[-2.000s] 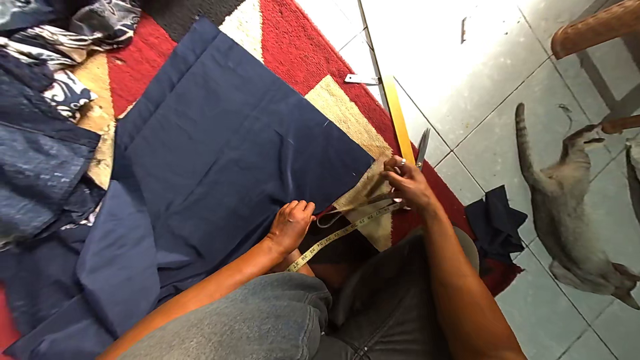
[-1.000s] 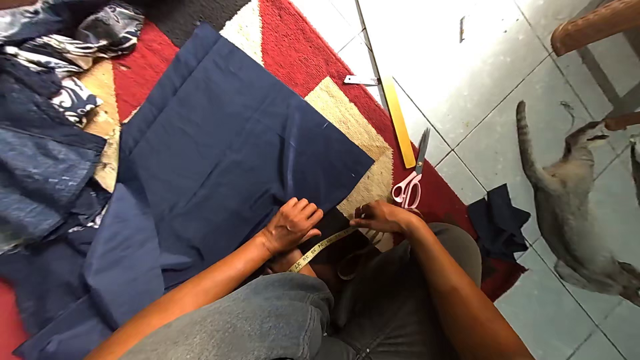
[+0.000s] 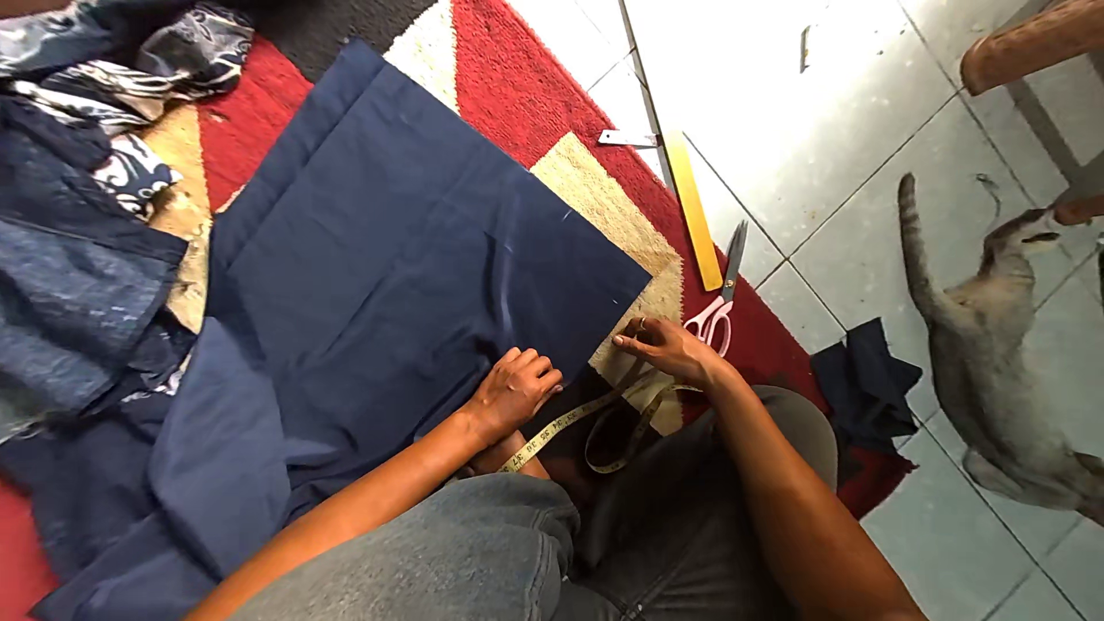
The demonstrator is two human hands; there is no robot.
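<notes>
Navy blue fabric [image 3: 414,216] lies spread over the patterned rug, with short pale marks near its right corner. My left hand [image 3: 517,384] rests at the lower edge of this fabric, its fingers curled; whether it pinches the cloth cannot be told. My right hand [image 3: 668,348] is over the beige part of the rug, just off the fabric's corner, fingers bent and apart, with a ring on one finger. A yellow tape measure [image 3: 561,423] curves from my foot towards my right wrist and loops below it. Scissors with pink handles [image 3: 711,321] lie just beyond my right hand.
A yellow ruler [image 3: 692,211] lies beside the scissors at the rug's edge [image 3: 552,78]. A small white tool [image 3: 628,138] is at its upper end. Dark fabric scraps [image 3: 867,379] are at the right. A cat [image 3: 992,371] lies on the tiles near wooden furniture [image 3: 1026,47]. Clothes [image 3: 78,293] are heaped left.
My right hand has moved from the scissors and ruler down towards my lap, then back up to beside the fabric's corner. The scissors' handles, covered by it at first, now show. My left hand has stayed nearly still.
</notes>
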